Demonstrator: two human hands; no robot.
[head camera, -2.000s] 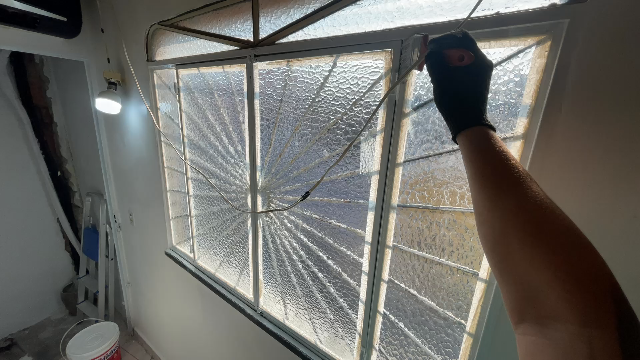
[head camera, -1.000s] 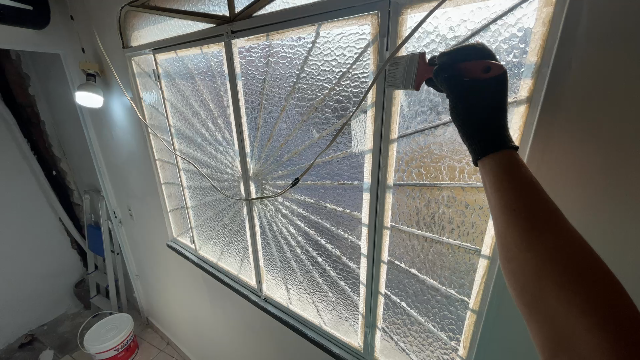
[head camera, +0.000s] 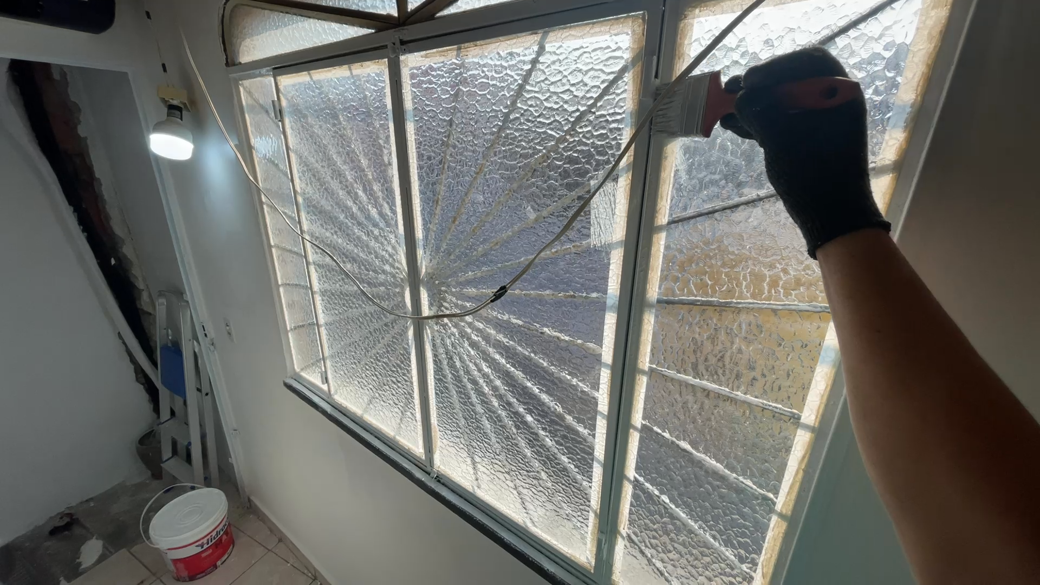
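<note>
My right hand (head camera: 812, 138), in a black glove, grips the red handle of a paintbrush (head camera: 691, 106) at the upper right. The brush points left, its pale bristles at the upright bar of the metal window frame (head camera: 630, 301). Whether the bristles touch the bar is hard to tell. Textured glass panes (head camera: 520, 179) fill the frame, with bars showing through them. A thin pale cable (head camera: 349, 280) with a dark joint hangs in a loop across the window and passes close to the bristles. My left hand is out of view.
A lit bulb (head camera: 171, 140) hangs by the left wall. Below, a lidded red and white paint bucket (head camera: 191, 528) stands on the tiled floor, with a folded stepladder (head camera: 183, 390) behind it. The dark window sill (head camera: 422, 479) runs along the bottom of the frame.
My right hand with the brush has come down from the top of the window along the upright bar. The brush, mostly hidden two seconds ago, now shows clearly.
</note>
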